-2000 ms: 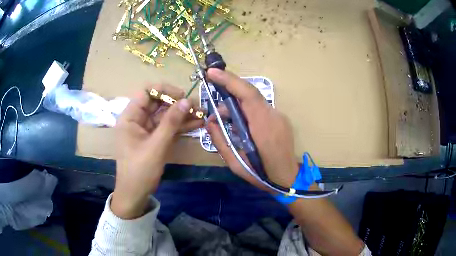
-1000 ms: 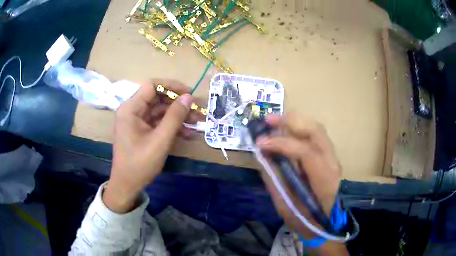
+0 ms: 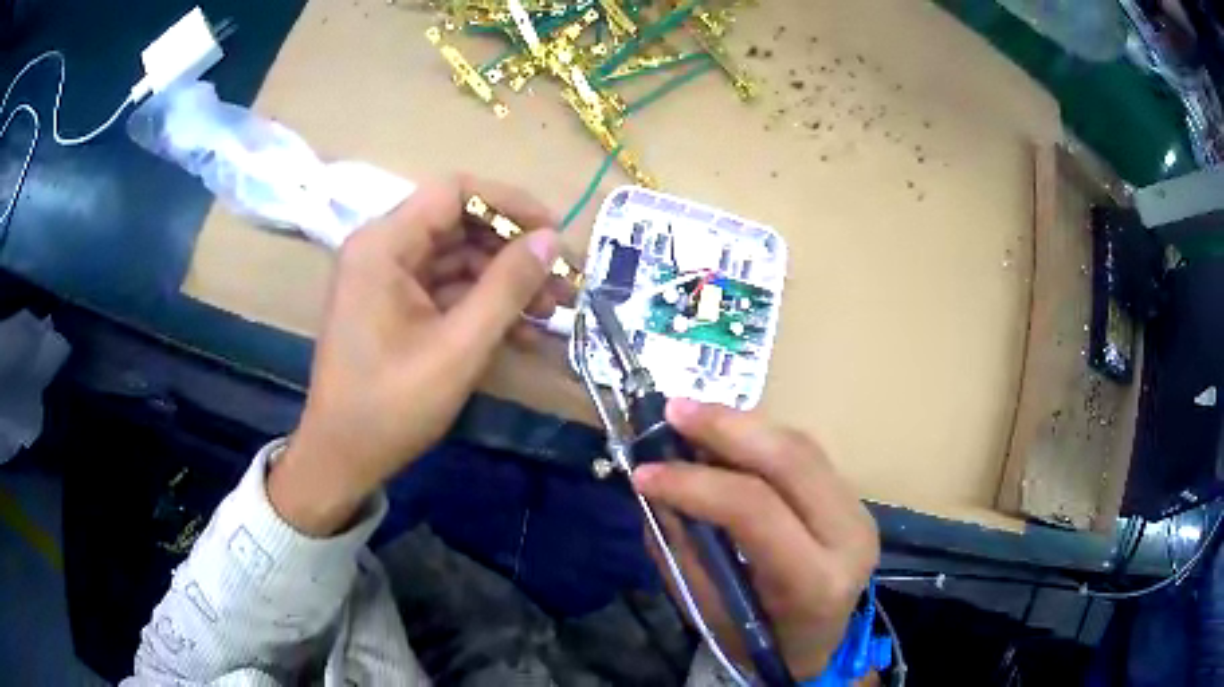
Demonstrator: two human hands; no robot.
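Observation:
My left hand (image 3: 427, 322) pinches a brass contact strip (image 3: 493, 219) between thumb and fingers, left of the white socket housing (image 3: 768, 250). A green wire (image 3: 591, 191) runs up from near the strip. My right hand (image 3: 762, 517) grips the soldering iron (image 3: 701, 537) below the housing. The iron's metal end and the solder feed tube (image 3: 679, 580) point up at the strip's right end by the housing's left wall; whether they touch cannot be told. A green circuit board (image 3: 701, 311) with small wires sits inside the open housing.
A pile of brass strips with green wires (image 3: 577, 54) lies at the top of the cardboard sheet (image 3: 886, 336). A bagged cord (image 3: 262, 168) and white plug block (image 3: 181, 54) lie left. A cardboard tray (image 3: 1040, 443) holds a black stand (image 3: 1111, 289) at right.
The iron has swung away from the strip, over the housing, then back to the strip's right end from below. My left hand still holds the strip. The whole view has shifted and tilted.

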